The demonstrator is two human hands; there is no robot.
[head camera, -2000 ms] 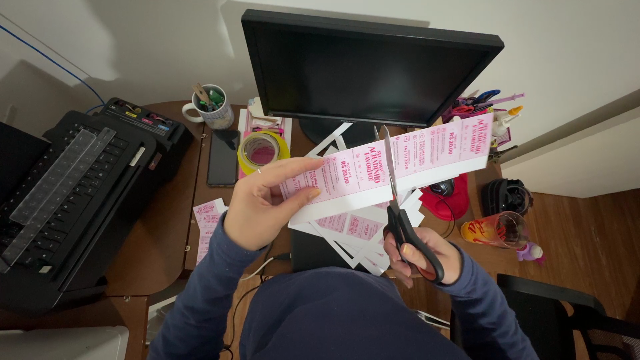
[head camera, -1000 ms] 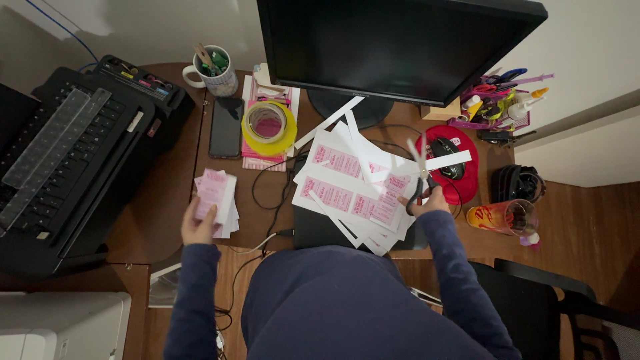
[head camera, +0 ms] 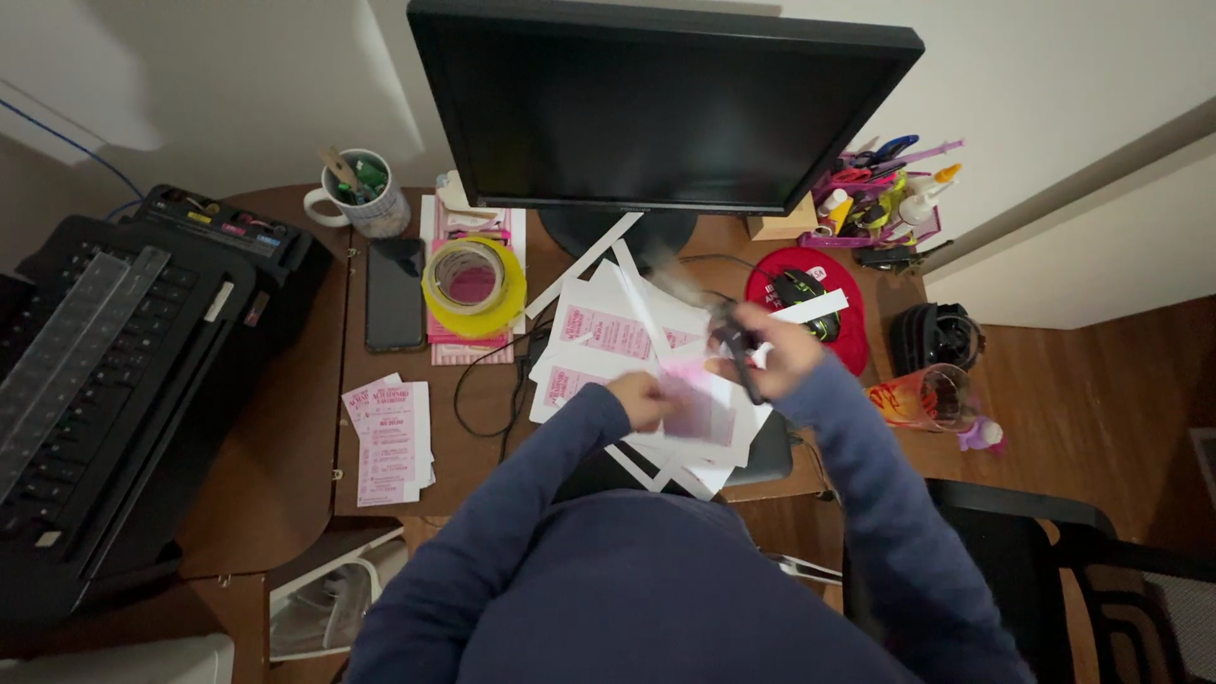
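Observation:
Black-handled scissors are in my right hand, their blades blurred and pointing up and left. My left hand, also blurred, is at a piece of pink-printed paper over the pile; its grip is not clear. Beneath both hands lie overlapping printed sheets and narrow white offcut strips. On the left part of the desk, cut pink-and-white printed slips rest in a small, uneven stack.
Behind the sheets stands a monitor. A phone, tape rolls and a mug are at left, beside a black printer. At right are a mouse on a red pad, a pen organizer and a cup.
My left hand has moved right from the stack of cut slips to the sheets. The scissors remain in my right hand. Two seconds ago a printed strip was held up between my hands.

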